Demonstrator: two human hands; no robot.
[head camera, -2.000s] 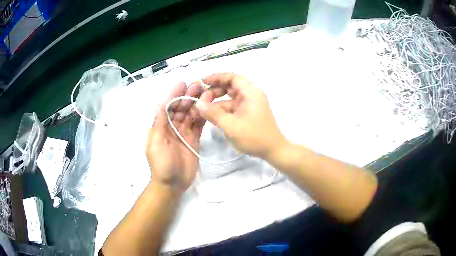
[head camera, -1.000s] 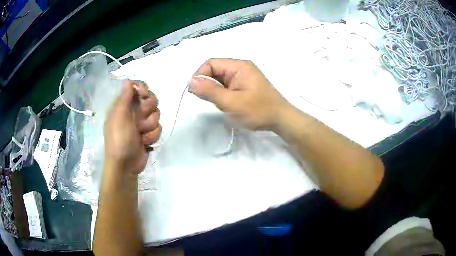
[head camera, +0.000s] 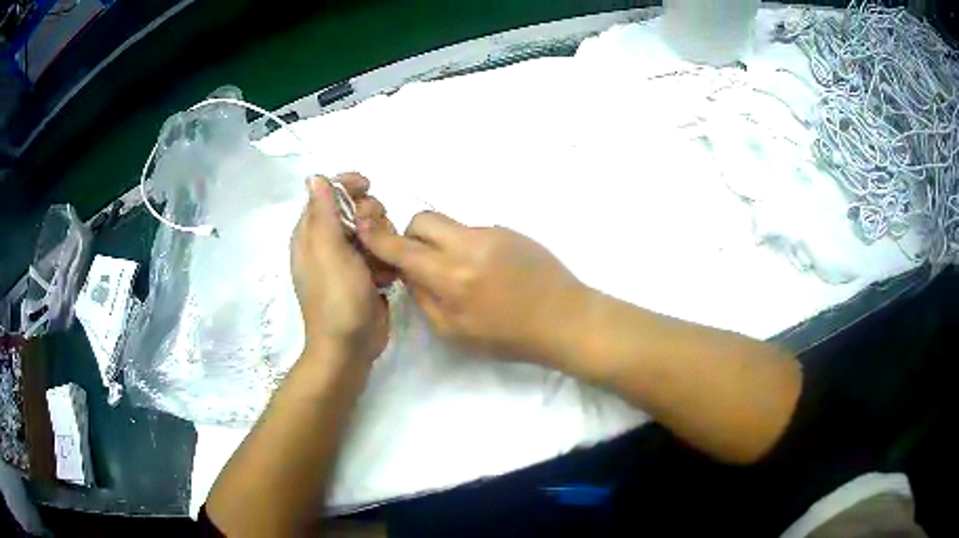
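My left hand is raised over the white cloth, with small loops of white cable held at its fingers. My right hand is beside it, its fingertips touching the left fingers at the loops. A white cable length curves out to the left over the clear plastic bag, its small plug end hanging free. Whether this length joins the loops is hidden behind the left hand. The fingers hide part of the loops.
A large tangled cable pile lies at far right, with loose cables beside it. A translucent container stands at the top. At far left are printed papers, a white card stack, a parts box and a small clear bag.
My hands, apart one second ago, are together again. The long strand between them is now small loops at the left fingers. The right hand has come left and down.
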